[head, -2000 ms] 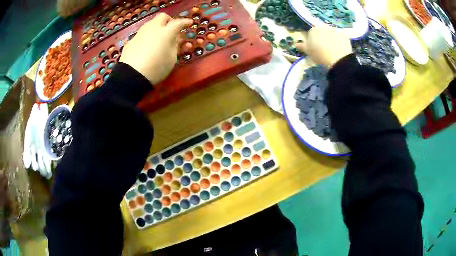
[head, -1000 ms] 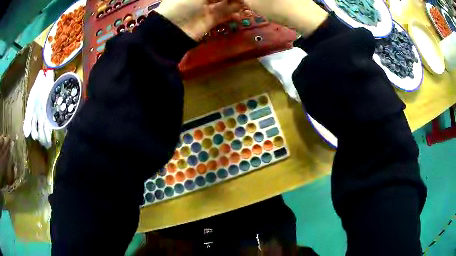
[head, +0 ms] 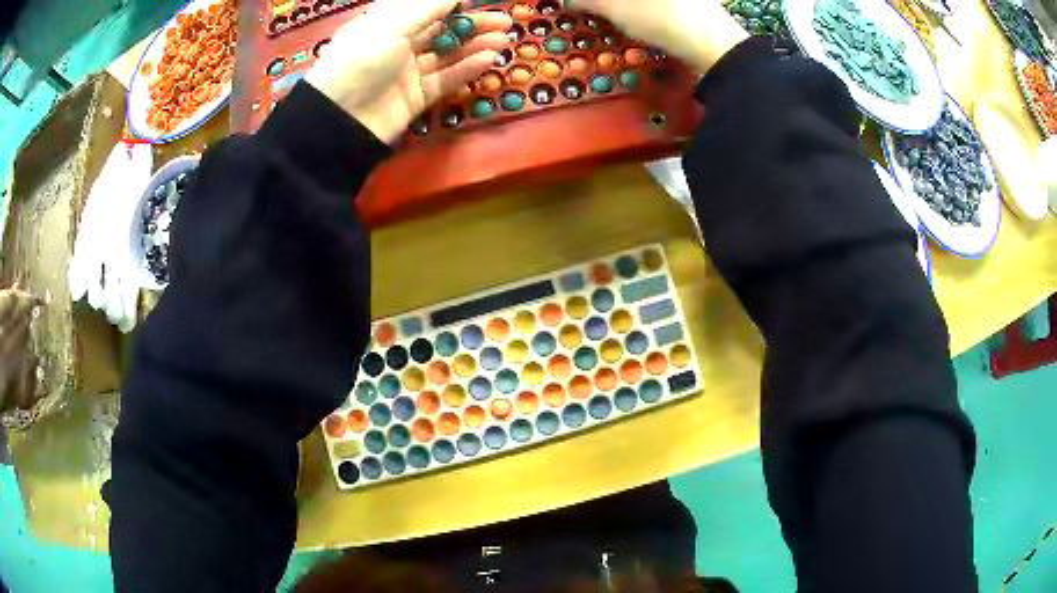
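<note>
My left hand [head: 400, 64] is palm up over the red mould plate [head: 522, 151], with a few dark green pieces [head: 453, 31] lying on its fingers. My right hand [head: 666, 26] is over the mould's right part, cut off by the top edge; its fingertips are out of the picture, so I cannot tell what they hold. The mould's round cavities show orange, green and shiny empty-looking ones. The sample keyboard [head: 510, 365] with multicoloured round keys lies flat near my body.
A plate of orange pieces [head: 191, 72] and a bowl of dark and silvery discs [head: 158, 220] are at left, beside white gloves [head: 107, 238] and a brown tray [head: 52, 220]. At right are plates of teal [head: 864, 49] and dark navy pieces [head: 945, 168]. A person's hand [head: 17, 348] shows at far left.
My hands were together over the mould and have moved apart. My left palm has turned up, showing green pieces. Earlier my right hand was at the green bowl. The view has shifted.
</note>
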